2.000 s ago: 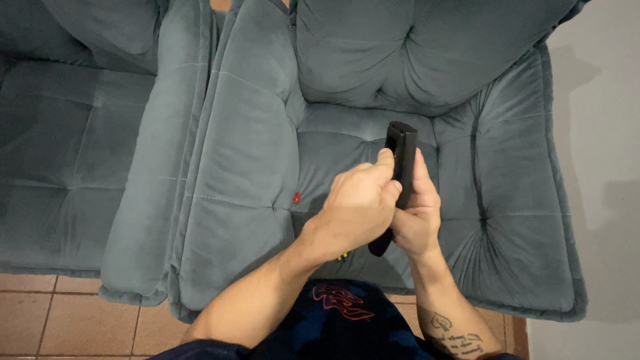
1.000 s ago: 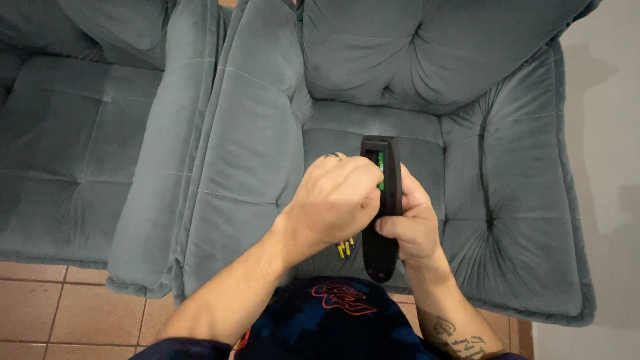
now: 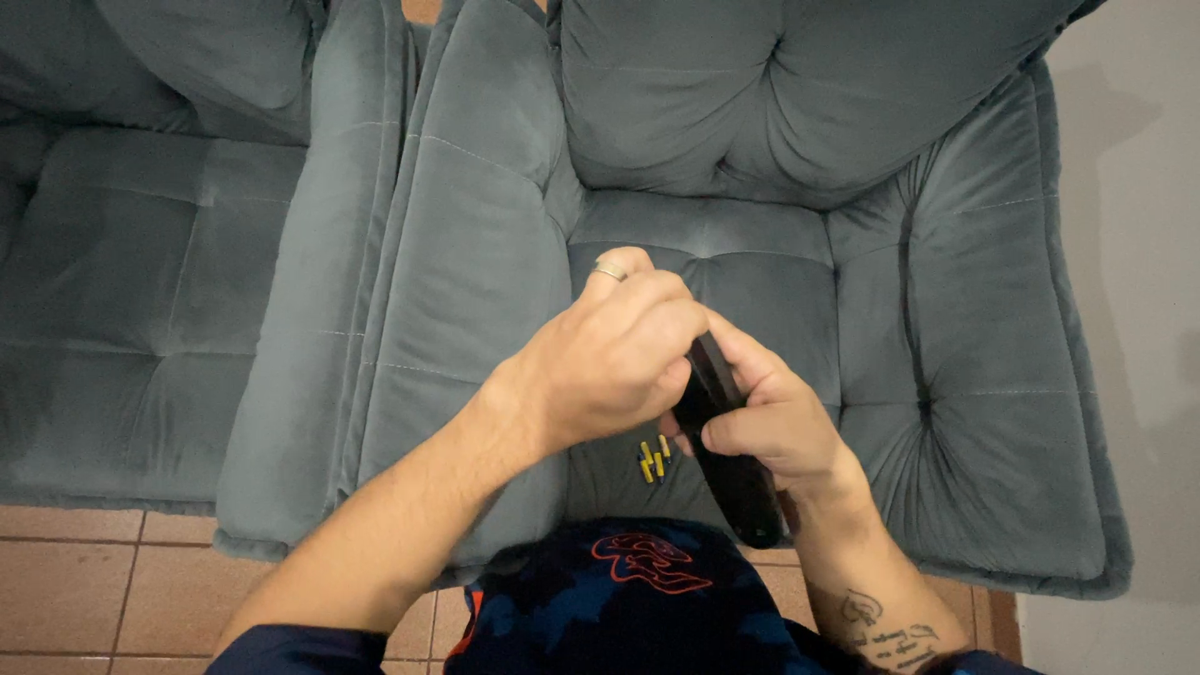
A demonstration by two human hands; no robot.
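Observation:
A long black handheld device (image 3: pixel 736 478), its type not plain, slants in front of my torso. My right hand (image 3: pixel 778 412) is wrapped around its middle, the thumb across its face. Over the device's upper end lies my left hand (image 3: pixel 619 356), with a ring on one finger; its fingertips and whatever they touch or hold are hidden. Several small yellow-and-dark batteries (image 3: pixel 653 459) lie in a loose group on the grey seat cushion, just left of the device.
The grey tufted sofa seat (image 3: pixel 769 291) has a padded armrest (image 3: pixel 469 234) on the left and a backrest behind. Another grey seat (image 3: pixel 122 281) stands farther left. A pale wall (image 3: pixel 1134 375) is at the right, and tiled floor (image 3: pixel 66 591) shows below.
The device's open compartment with something green, seen a second ago, is now out of sight. The device now tilts, its upper end leaning left, and my left hand covers that end.

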